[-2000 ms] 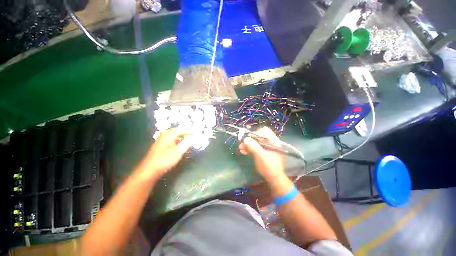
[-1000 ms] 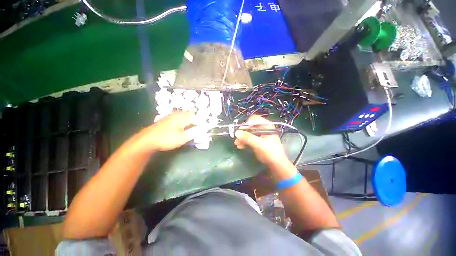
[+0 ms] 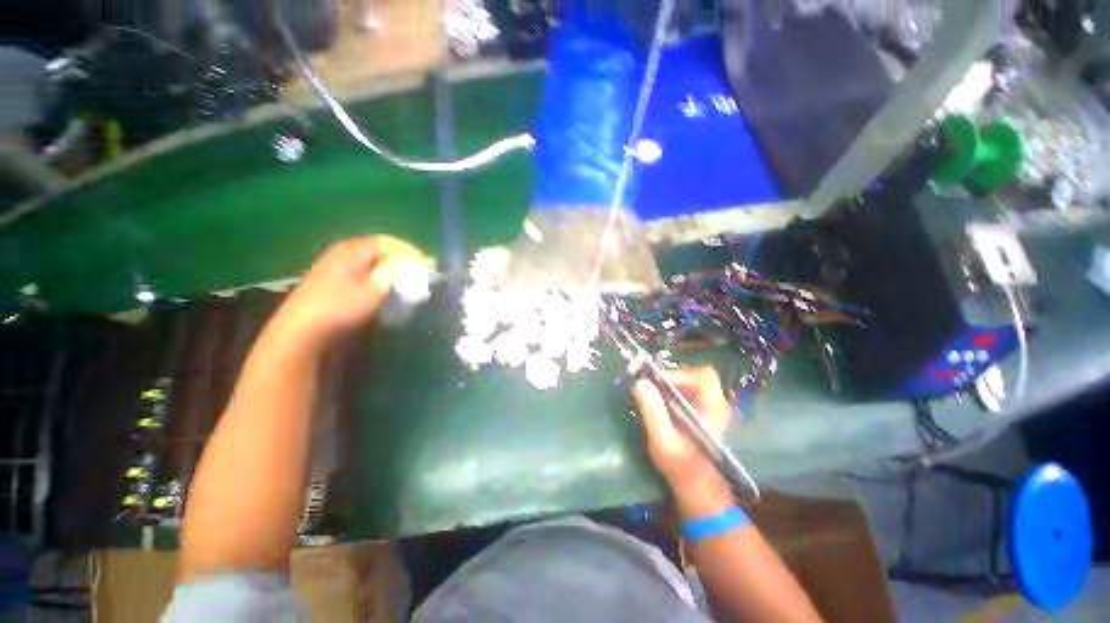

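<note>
My left hand (image 3: 349, 282) is raised near the edge of the green belt, left of the pile. Its fingers are closed on a white plastic part (image 3: 409, 282), blurred. My right hand (image 3: 679, 420), with a blue wristband, holds a soldering iron (image 3: 696, 426) like a pen. The tip points up and left towards the right side of the white parts pile (image 3: 523, 335). The pile lies under the fume hood (image 3: 582, 250). Tangled lead wires (image 3: 743, 310) lie right of the pile, beyond my right hand.
A black component tray (image 3: 219, 402) with small yellow components (image 3: 149, 424) is on the left. The soldering station (image 3: 901, 310) and green spool (image 3: 976, 152) are on the right. A metal hose (image 3: 402, 161) curves over the green belt (image 3: 280, 219). A blue stool (image 3: 1053, 535) and cartons (image 3: 816, 548) are below.
My left hand has left the pile, moving left and up with a white part. My right hand has drawn slightly back and the iron is now steeper. The whole view has shifted.
</note>
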